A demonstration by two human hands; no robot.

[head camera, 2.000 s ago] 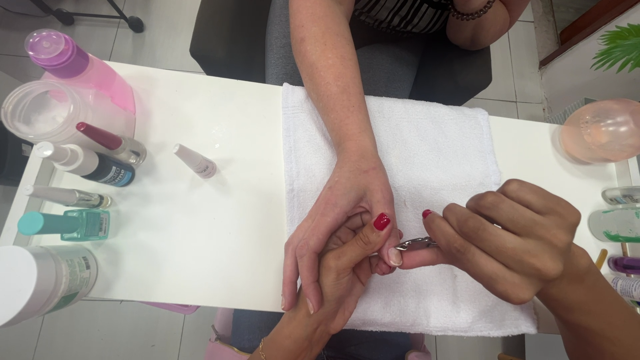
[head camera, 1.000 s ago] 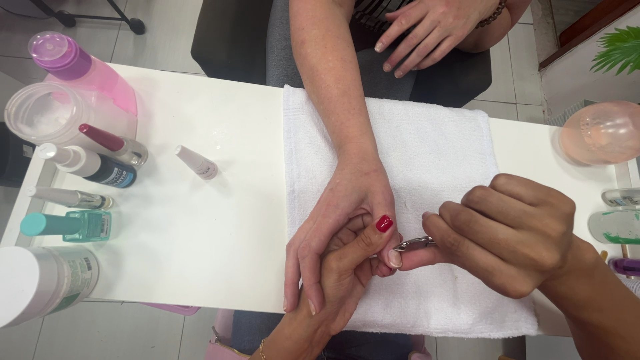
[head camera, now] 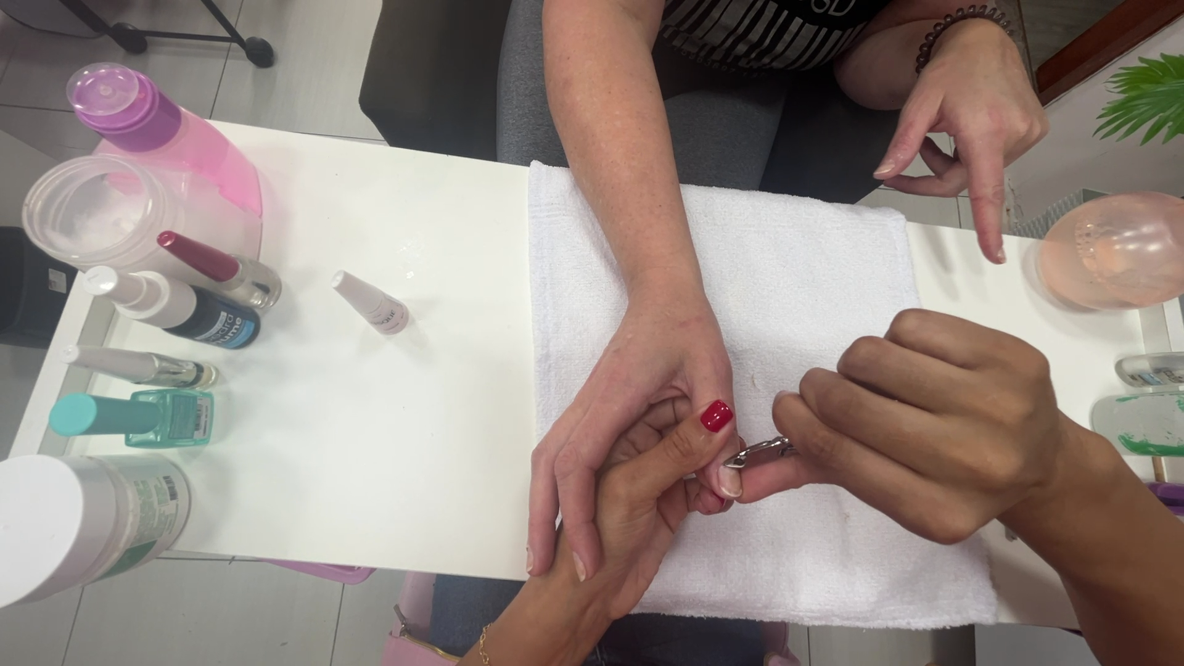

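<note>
My left hand [head camera: 638, 504], with red nail polish, holds the thumb [head camera: 728, 470] of the person seated across. That person's hand [head camera: 638, 388] lies palm down over mine, its fingers reaching my wrist. In my right hand [head camera: 925, 425] are metal cuticle nippers [head camera: 760, 451], their tips at the edge of the held thumbnail; the handles are hidden in my fist. My right thumb touches the tip of that thumb. Beneath the hands a white towel [head camera: 795, 555] is spread on the white table [head camera: 444, 444].
Along the table's left side stand a pink bottle [head camera: 213, 166], a clear jar [head camera: 97, 213], nail polish bottles [head camera: 171, 416] and a white tub [head camera: 139, 518]. One small polish bottle [head camera: 372, 303] lies apart. A round translucent container [head camera: 1115, 250] sits right, near the person's other hand [head camera: 990, 120].
The other person's free hand, over the lap one second ago, has moved right and now points down near the table's far edge. My hands have stayed nearly where they were.
</note>
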